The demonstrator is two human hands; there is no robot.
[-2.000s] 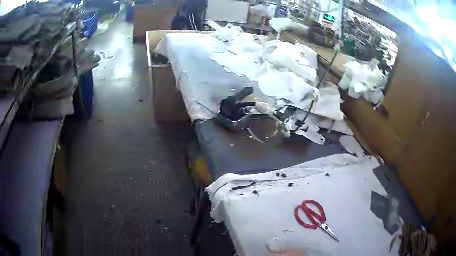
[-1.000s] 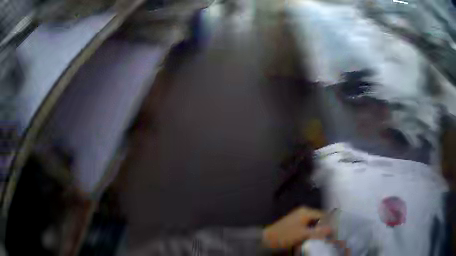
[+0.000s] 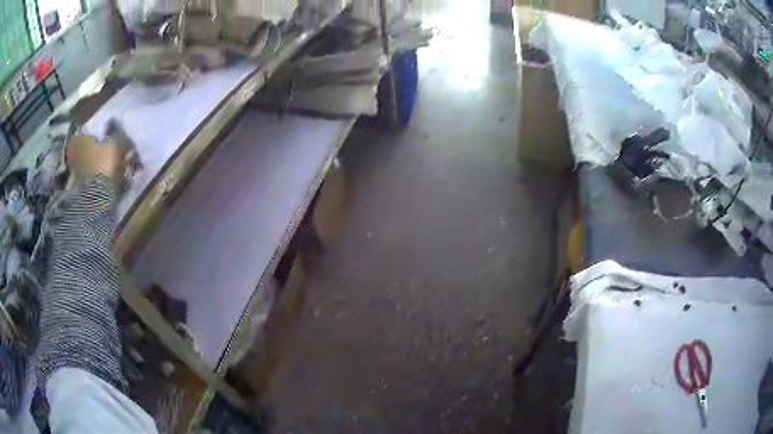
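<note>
My left hand (image 3: 100, 157) is at the far left, blurred, at the end of a checked sleeve, over the near left part of the upper white board (image 3: 182, 114) of a rack. A small dark grey patch shows at its fingertips; whether the hand holds it cannot be told. My right hand is not in view. Red-handled scissors (image 3: 695, 373) lie on the white cloth (image 3: 627, 364) of the table at the lower right, blades toward me.
A lower rack board (image 3: 237, 203) has grey-brown cloth (image 3: 330, 76) at its far end. The aisle floor (image 3: 415, 254) runs between rack and table. A dark iron (image 3: 640, 157) and crumpled white sheets (image 3: 712, 119) are on the table's far part. Grey bundles line the left edge.
The view has swung left, from the table to the rack. My left hand, low beside the table with something pale one second ago, is now over the rack at the far left.
</note>
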